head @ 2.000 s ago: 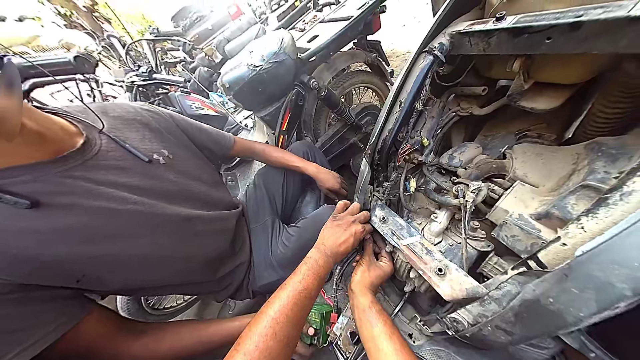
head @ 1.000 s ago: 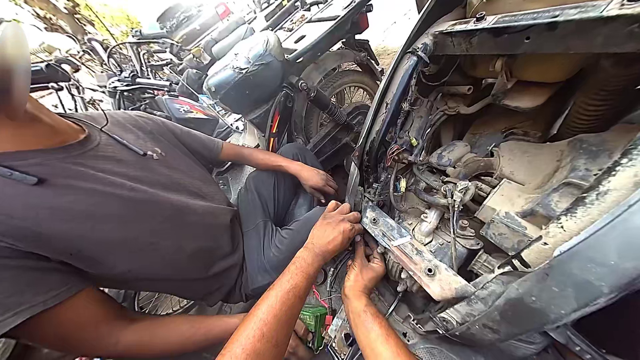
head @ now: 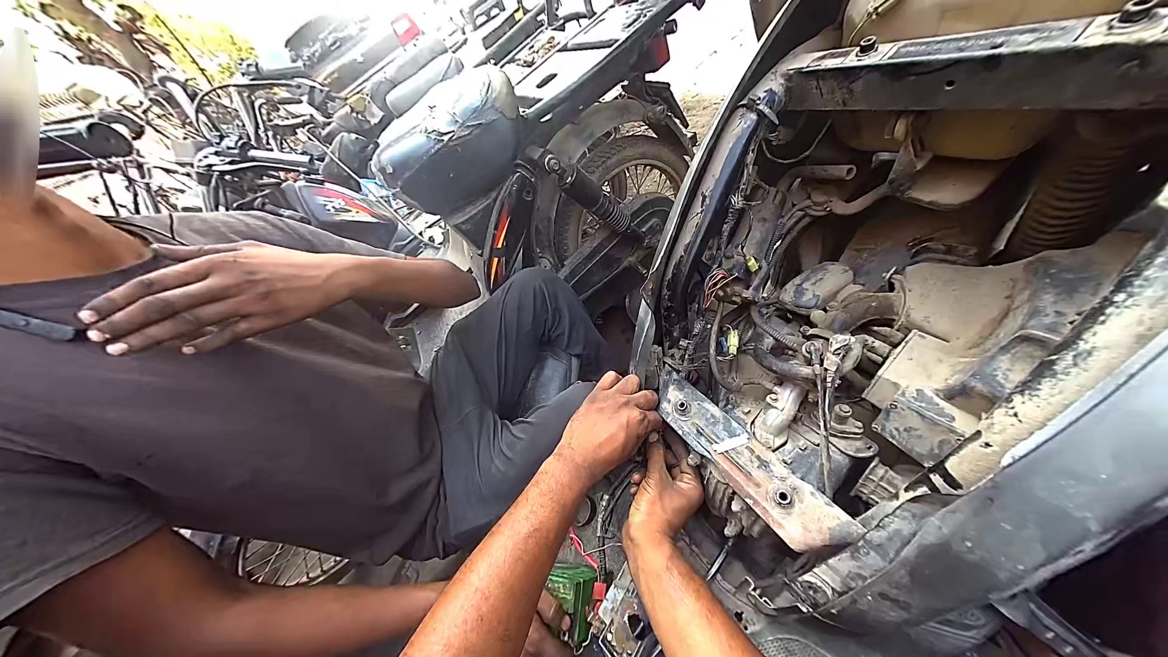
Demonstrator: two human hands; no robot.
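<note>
Both of my hands are at the left end of a worn metal crossbar (head: pixel 762 470) on a dusty engine bay. My left hand (head: pixel 610 424), fingers curled, presses against the frame edge beside that end. Just below it, my right hand (head: pixel 664 493) reaches under the bar, thumb and fingers close together; whatever either hand pinches is hidden. Behind the bar lie the grimy engine parts (head: pixel 821 365), with loose wires (head: pixel 716 285) and a small yellow connector (head: pixel 732 342) near the frame's left side.
A person in a dark shirt (head: pixel 301 438) sits close on the left, one hand (head: pixel 228 292) at the chest, the other (head: pixel 547 625) at a green object (head: pixel 573 593) with red wires. Parked motorcycles (head: pixel 447 141) stand behind. A dark body panel (head: pixel 1031 520) curves along the right.
The other person's hand, earlier near the knee, is now raised to the chest. My hands have stayed at the same end of the crossbar.
</note>
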